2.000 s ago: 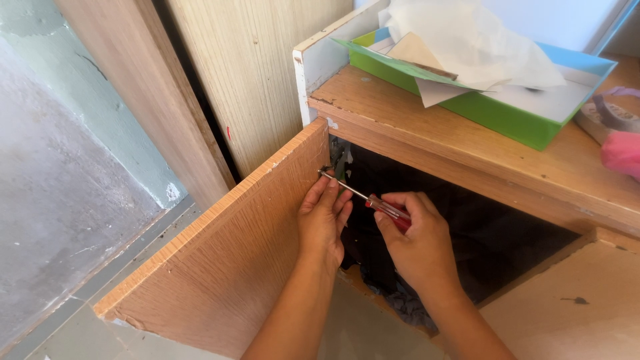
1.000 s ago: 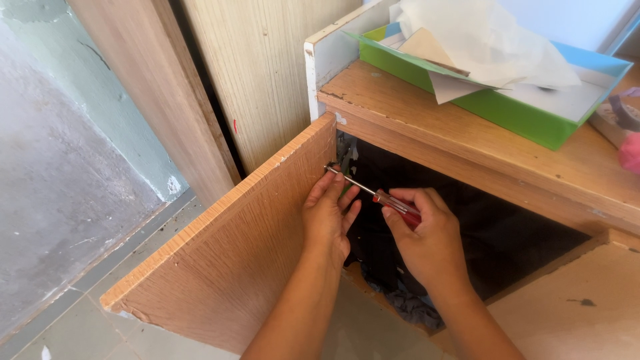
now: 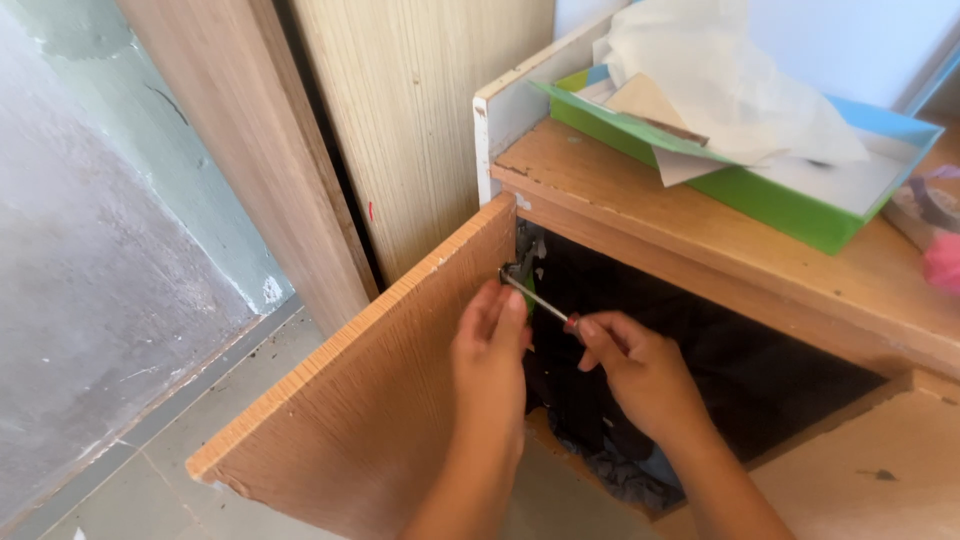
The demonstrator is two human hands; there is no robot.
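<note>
A wooden cabinet door [image 3: 360,382] stands swung out from the cabinet. Near its top inner edge is a metal hinge [image 3: 513,268]. My right hand [image 3: 637,367] is closed round the handle of a screwdriver [image 3: 541,298], whose shaft points up and left to the hinge; the fingers cover most of the handle. Just below the screwdriver's tip, my left hand [image 3: 491,337] rests by the door's inner face with its fingers bent together. Whether the left fingers pinch anything is not visible.
On the cabinet top [image 3: 675,217] lies a green and blue box [image 3: 787,214] holding papers [image 3: 720,82]. Dark cloth [image 3: 622,465] fills part of the cabinet's inside. A pink object [image 3: 943,262] is at the right edge. A wooden panel [image 3: 427,112] stands behind the door.
My right hand has shifted its grip, and its fingers now cover the red handle that showed before. My left hand stays close to the hinge.
</note>
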